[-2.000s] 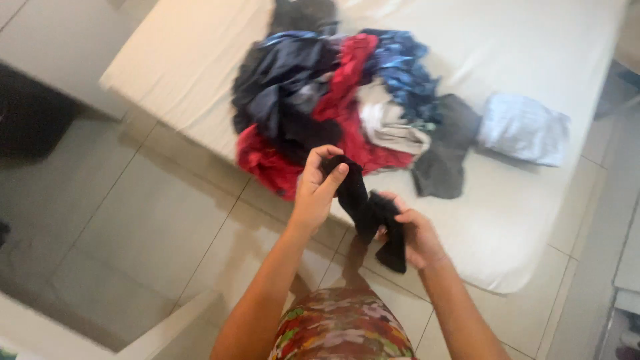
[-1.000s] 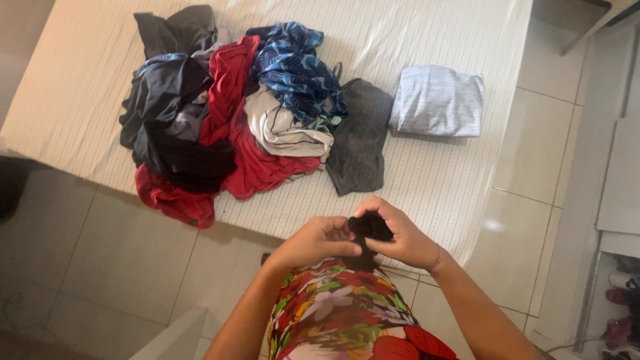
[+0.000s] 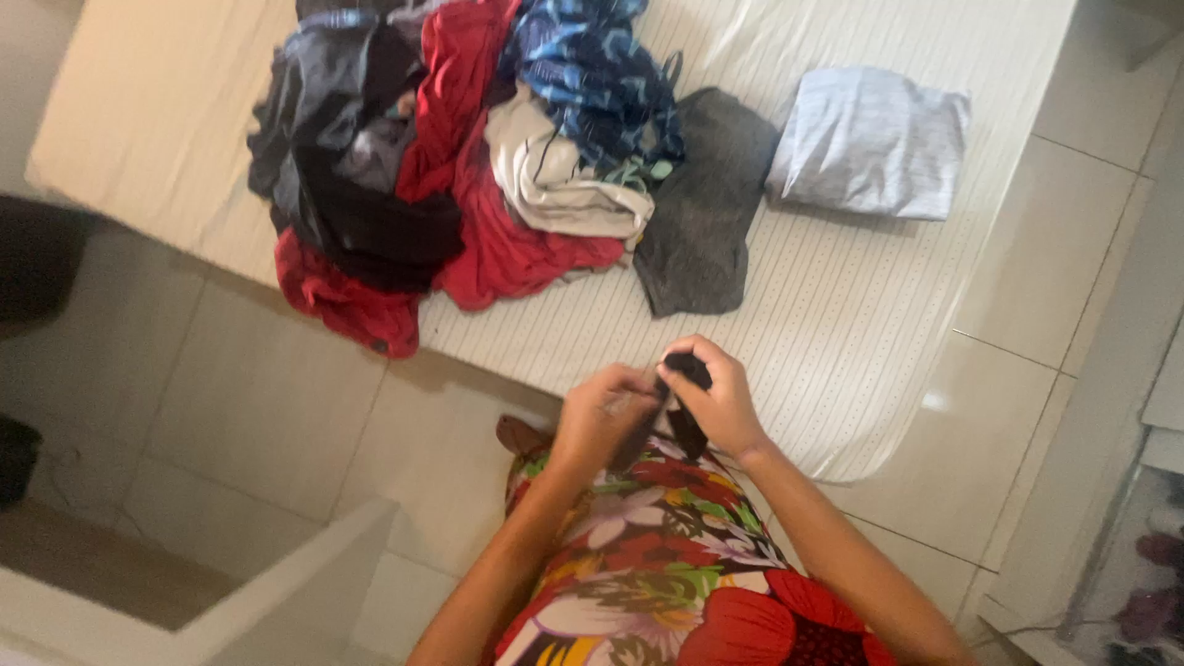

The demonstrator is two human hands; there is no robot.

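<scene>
Both hands hold a small black cloth item (image 3: 689, 430), perhaps a sock, above my floral-print lap. My left hand (image 3: 606, 416) pinches it on one side, somewhat blurred; my right hand (image 3: 717, 393) grips a bunched part between thumb and fingers. Just beyond lies a dark grey folded cloth (image 3: 708, 203) on the bed, touching a heap of clothes. That heap holds a black garment (image 3: 361, 203), a red garment (image 3: 490, 250), a blue patterned garment (image 3: 592, 74) and a beige garment (image 3: 546, 176). Right of the grey cloth sits a folded light grey garment (image 3: 874, 143).
The striped sheet of the bed (image 3: 832, 370) reaches close to my hands, with its rounded corner at the right. Tiled floor (image 3: 268, 370) surrounds it. A white panel edge (image 3: 296, 573) stands at the lower left, and a shelf with dark and reddish items (image 3: 1147, 573) at the lower right.
Two seconds ago the black item hung stretched between my hands, which were farther apart. One second ago they had come together on it near my lap, where they remain.
</scene>
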